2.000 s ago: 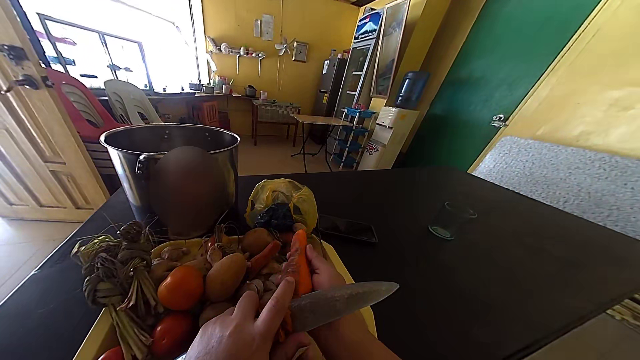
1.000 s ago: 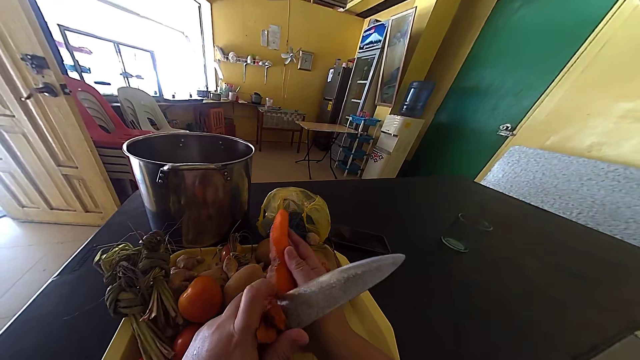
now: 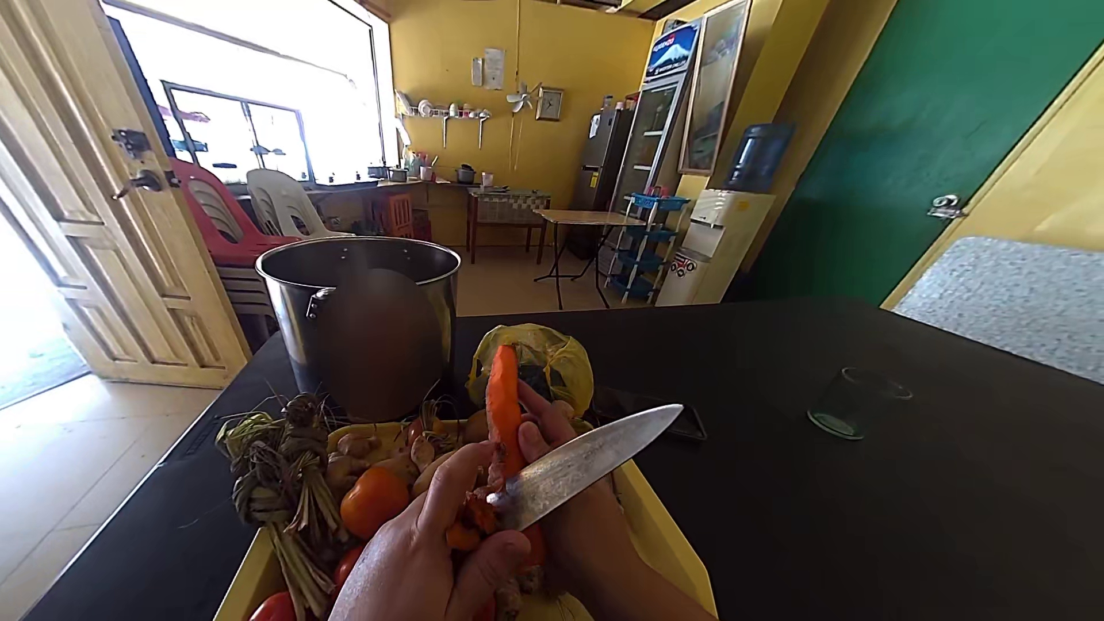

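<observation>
My left hand (image 3: 431, 543) is at the lower middle, its fingers around the hidden handle of a kitchen knife (image 3: 578, 466) whose blade points up and right. My right hand (image 3: 552, 431) grips a carrot (image 3: 503, 401) held nearly upright, its upper part smooth and bright orange. The blade crosses in front of the right hand, below the carrot's exposed length. Orange peelings (image 3: 473, 520) cling between the left fingers and the blade's base. Under both hands lies a yellow tray (image 3: 668, 539) with tomatoes (image 3: 374, 502), ginger (image 3: 345, 466), shallots and tied lemongrass bundles (image 3: 280, 483).
A large steel pot (image 3: 289, 332) stands behind the tray, partly covered by a blur. A yellow plastic bag (image 3: 569, 362) sits beyond the carrot, with a dark phone (image 3: 686, 423) to its right. Farther right, a clear glass (image 3: 854, 405) is on the black table (image 3: 819, 526).
The carrot and right hand have risen relative to the tray since two seconds ago, and the knife blade has tilted more steeply upward. Both hands keep their grips.
</observation>
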